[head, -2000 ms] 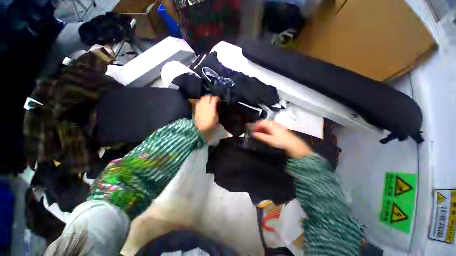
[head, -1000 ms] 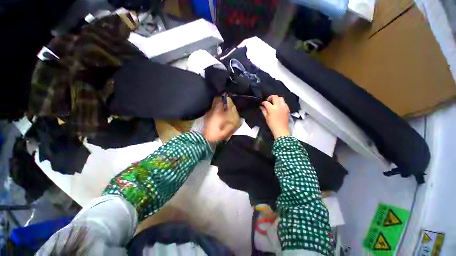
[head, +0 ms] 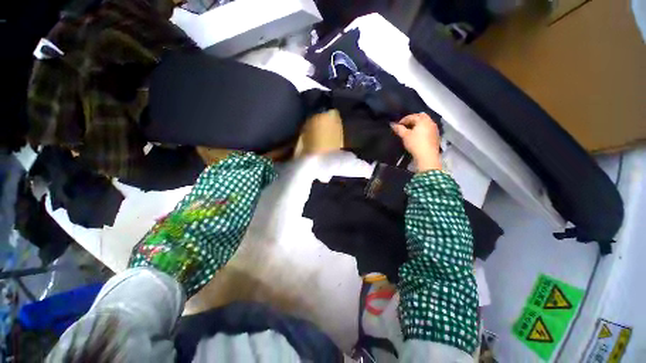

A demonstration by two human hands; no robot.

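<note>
Black cut pieces (head: 368,120) lie piled on the far side of the pale table. My left hand (head: 320,133) is a blurred shape at their left edge, beside the black padded board (head: 223,101); its fingers and any hold are unclear. My right hand (head: 419,138) is over the right part of the pile, thumb and forefinger close together; whether they pinch an edge is unclear. A small dark strip (head: 386,186) lies left of my right wrist, on a ragged-edged black stack (head: 354,223) partly covered by my right forearm.
A brown plaid heap (head: 92,92) lies at upper left, with black pieces (head: 88,198) below it. A long black padded bar (head: 524,131) on a white base runs along the right. A red-orange handle (head: 379,302) is at the near edge. Cardboard (head: 574,78) stands behind.
My hands have moved apart: the left away to the far side and blurred, the right slightly rightward. The small strip by my right wrist shows more clearly. The view has shifted.
</note>
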